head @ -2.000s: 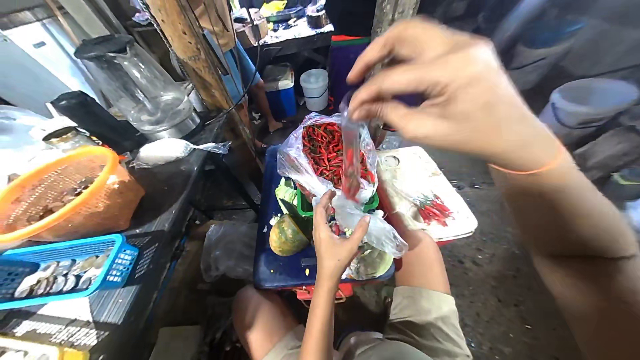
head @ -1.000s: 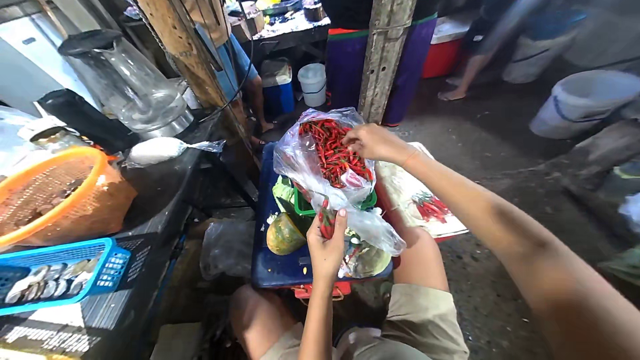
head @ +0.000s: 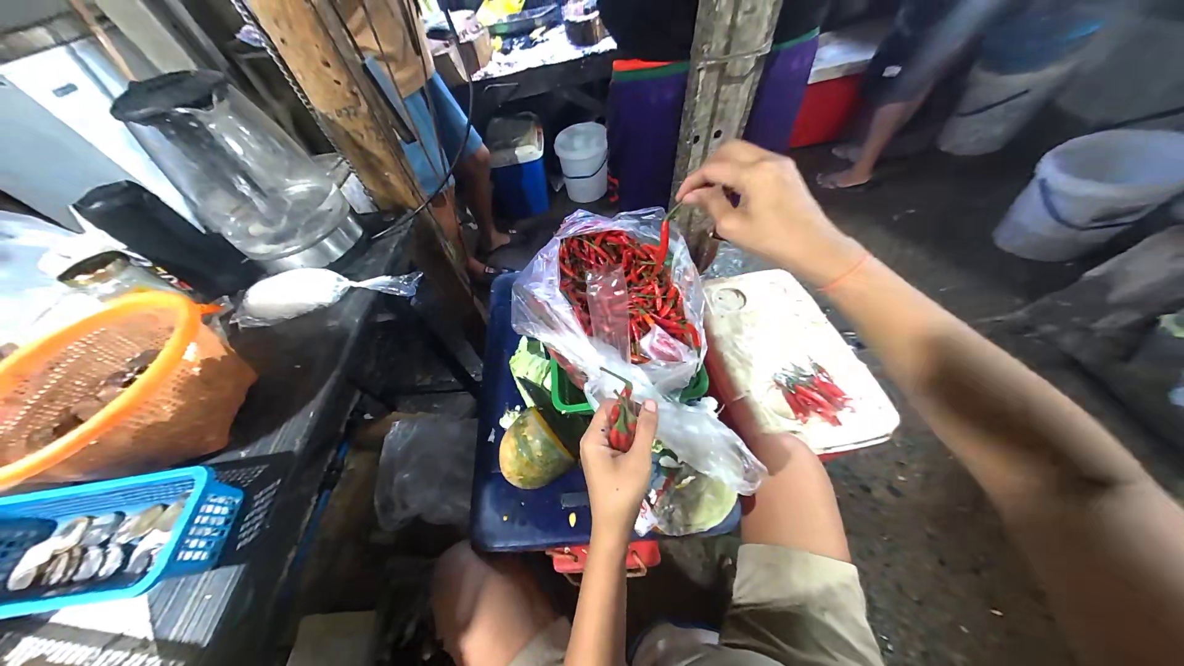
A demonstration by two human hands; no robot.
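Note:
My left hand (head: 618, 462) grips a few red chillies (head: 622, 421) below the open plastic bag (head: 546, 319), which is full of red chillies (head: 615, 259). Above the bag's right edge, my right hand (head: 754, 199) pinches one red chilli (head: 664, 239) by its green stem, and it hangs down. The bag rests in a green basket (head: 566, 388) on a blue cooler lid (head: 527, 527). A cut squash (head: 532, 450) and leafy greens (head: 529, 363) lie beside it. To the right, a bunch of chillies (head: 814, 393) lies on a white lid (head: 745, 324).
On the black table (head: 314, 379) at left stand an orange basket (head: 199, 398), a blue basket with coins (head: 208, 527), a blender jug (head: 250, 176) and a tied bag of white contents (head: 296, 291). Wooden posts (head: 351, 102), buckets (head: 583, 162) and other people's legs (head: 462, 157) are beyond.
My right hand has risen from the chillies in the bag, where it was a second ago, and now holds one chilli up. My left hand has stayed below the bag.

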